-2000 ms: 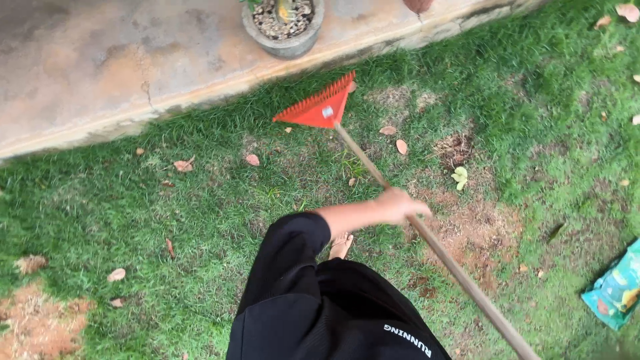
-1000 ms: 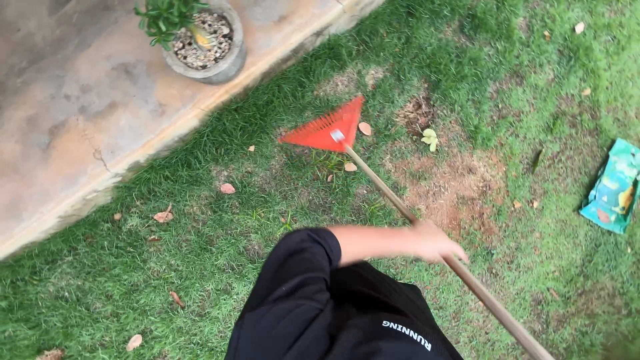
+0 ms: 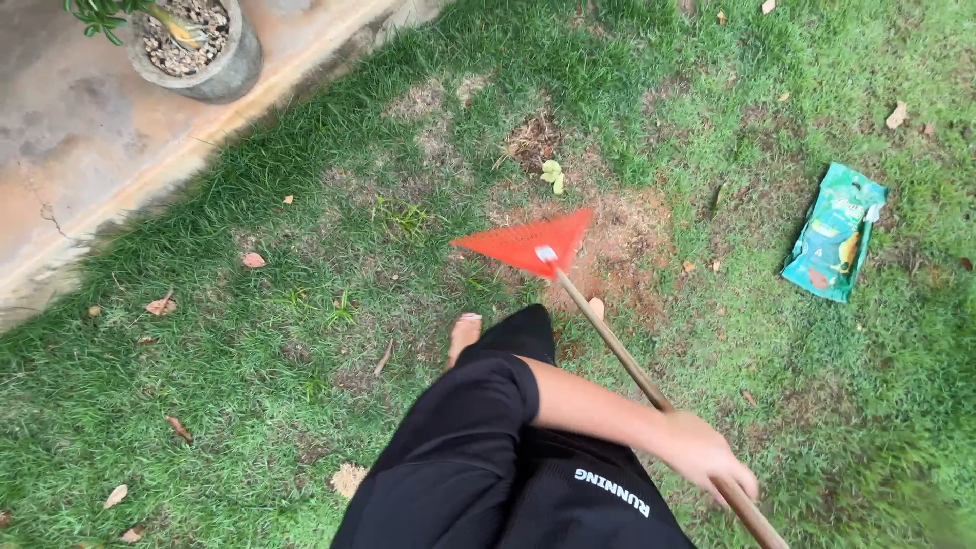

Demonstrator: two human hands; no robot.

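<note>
My left hand (image 3: 707, 456), slightly blurred, grips the wooden handle (image 3: 618, 347) of a leaf rake at the lower right, its arm reaching across my body. The rake's orange-red fan head (image 3: 526, 242) lies over grass and bare soil near the middle, ahead of my bare foot (image 3: 465, 335). A pinkish dry leaf (image 3: 595, 308) is close beside the handle, just below the head. Beyond the head lie a pale green leaf (image 3: 553, 176) and a clump of dry debris (image 3: 534, 141). The handle's far end runs out of view at the bottom. My right hand is out of view.
A concrete edge (image 3: 164, 164) borders the lawn at the upper left, bearing a round grey planter (image 3: 229, 72) with a plant. A green plastic packet (image 3: 831, 236) lies on the grass at right. Scattered dry leaves (image 3: 254, 260) dot the lawn at left.
The rake head has moved across the grass toward my body, onto the bare soil patch. My left hand has stayed closed around the handle. The view has shifted rightward.
</note>
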